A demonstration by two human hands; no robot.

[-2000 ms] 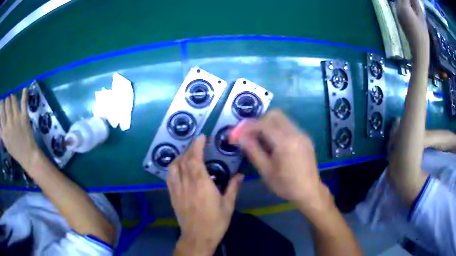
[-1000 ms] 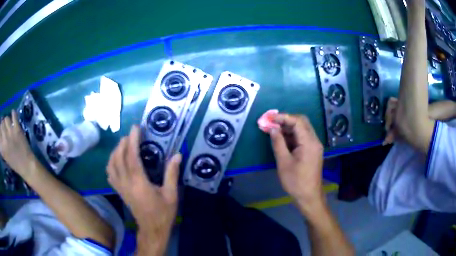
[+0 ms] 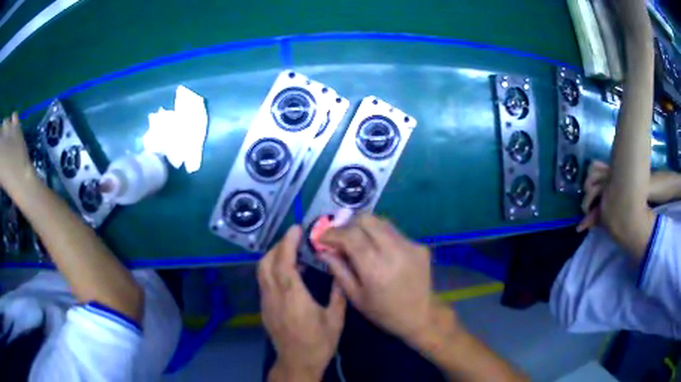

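Note:
A three-unit panel (image 3: 352, 179) lies slanted on the green bench in front of me. My right hand (image 3: 384, 272) pinches a pink-red wiping cloth (image 3: 321, 230) on the panel's nearest round unit, which it mostly hides. My left hand (image 3: 302, 306) is beside the panel's near end, thumb and fingers apart, fingertips at its left edge; I see no clear grip. Just left, another three-unit panel (image 3: 256, 183) lies on top of a further panel (image 3: 317, 138), slightly offset, so only the lower one's right side shows.
A white squeeze bottle (image 3: 138, 177) and crumpled white wipes (image 3: 179, 134) are at left, near a neighbour's arm (image 3: 82, 239) and more panels (image 3: 71, 160). Two panels (image 3: 517, 145) (image 3: 569, 128) lie at right, before another person's arms (image 3: 631, 149). Pale bars (image 3: 590, 37) are upper right.
My left hand has moved from the left-hand panels to the right panel's near end. My right hand has brought the cloth leftward onto that panel. A second panel now shows under the left one.

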